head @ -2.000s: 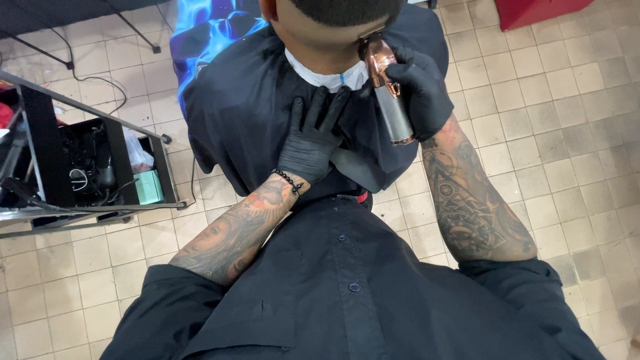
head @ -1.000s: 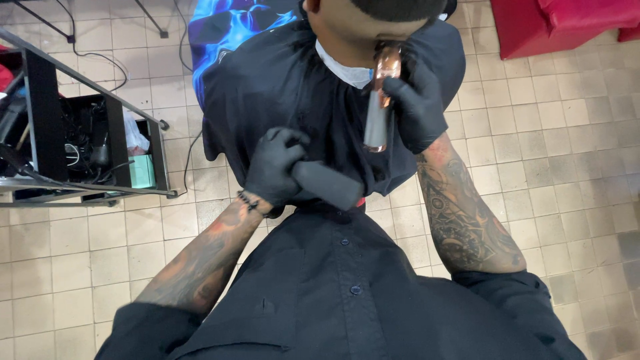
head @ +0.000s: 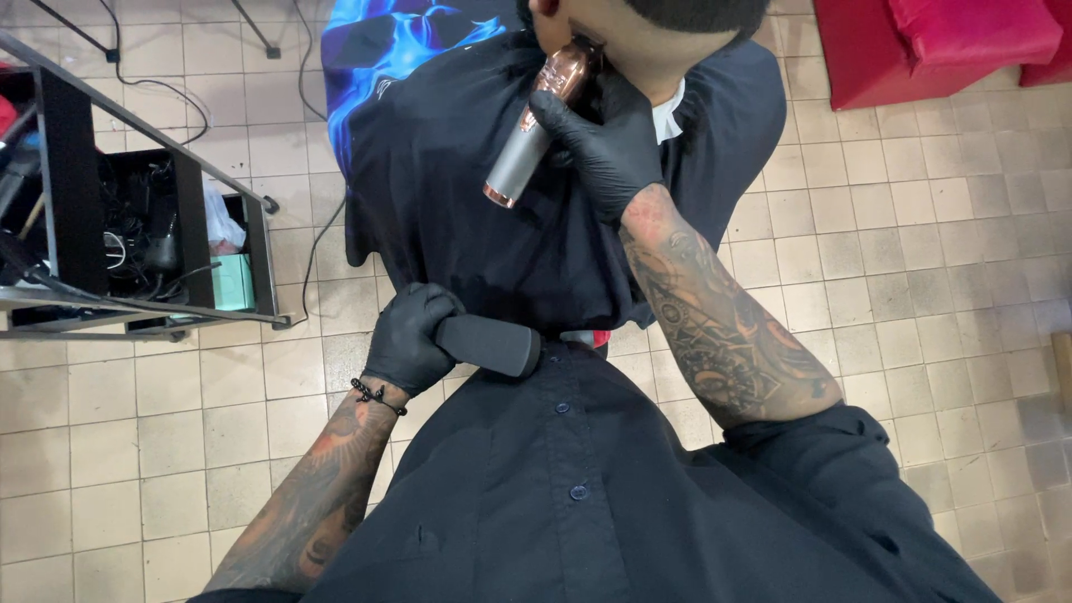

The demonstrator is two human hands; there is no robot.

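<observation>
My right hand (head: 611,138), in a black glove, grips a copper and silver cordless hair clipper (head: 523,146). The clipper's head touches the back of a seated person's neck (head: 641,46), below the ear, at the edge of the short dark hair. A black cape (head: 469,184) covers the person's shoulders and back, with a white neck strip (head: 667,115) at the collar. Lower left, my left hand (head: 412,335), also black-gloved, is closed on a dark block-shaped object (head: 490,343), perhaps a barber's brush; its underside is hidden. It is near the bottom of the cape.
To the left stands a black wheeled trolley (head: 71,184) with cables, a plastic bag (head: 220,219) and a light green box (head: 233,282). A cord (head: 322,243) runs down to the tiled floor beside it. Red upholstered furniture (head: 879,67) is at the upper right.
My right hand and the clipper have moved left across the neck, toward the ear. My left hand, on the cape two seconds ago with fingers spread, has drawn down and left, holding the dark block.
</observation>
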